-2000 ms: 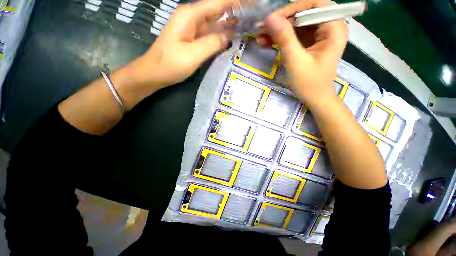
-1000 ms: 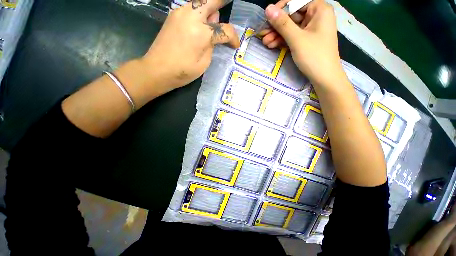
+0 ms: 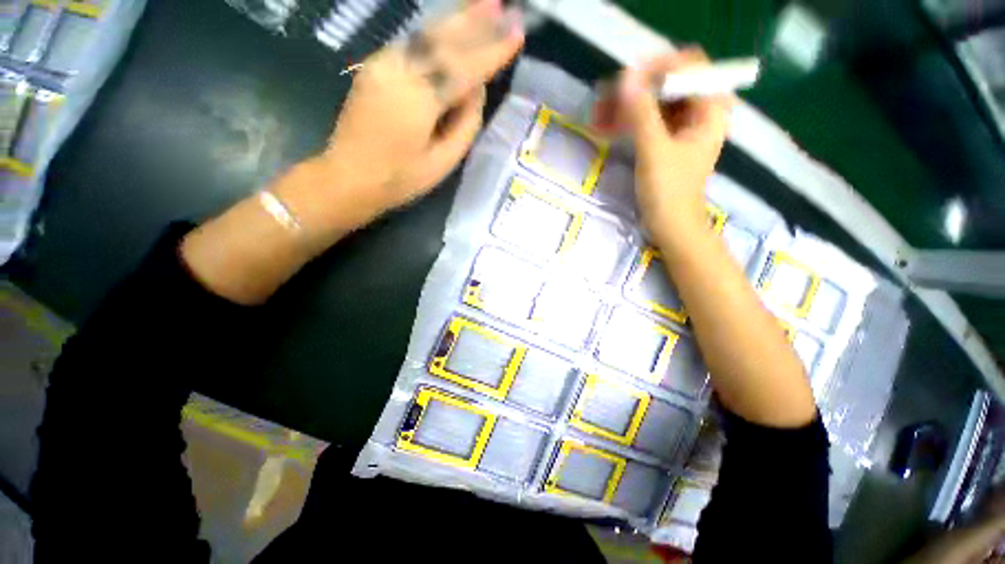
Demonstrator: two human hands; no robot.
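A blister tray (image 3: pixel 424 331) lies tilted in front of me, its pockets holding yellow-edged framed parts (image 3: pixel 477 355), some with dark marks at the left end. My right hand (image 3: pixel 678 149), blurred, is over the tray's upper part, shut on white-handled tweezers (image 3: pixel 711 79); their tip cannot be made out. My left hand (image 3: pixel 413 121) is off the tray's upper left edge, fingers pointing up and right, blurred; whether it holds anything is unclear. Adhesive sheets with white strips (image 3: pixel 350 20) lie at the top edge, beyond my left hand.
Another tray with yellow-edged parts (image 3: pixel 61 77) is at the far left. A pale rail (image 3: pixel 816 182) curves along the green conveyor (image 3: pixel 871 121) at the right. A small dark object (image 3: pixel 915 449) and a blurred hand (image 3: pixel 970 545) are at the lower right.
My left hand has come off the top left framed part, moving up and left. My right hand has lifted away from that part. The whole view has shifted slightly.
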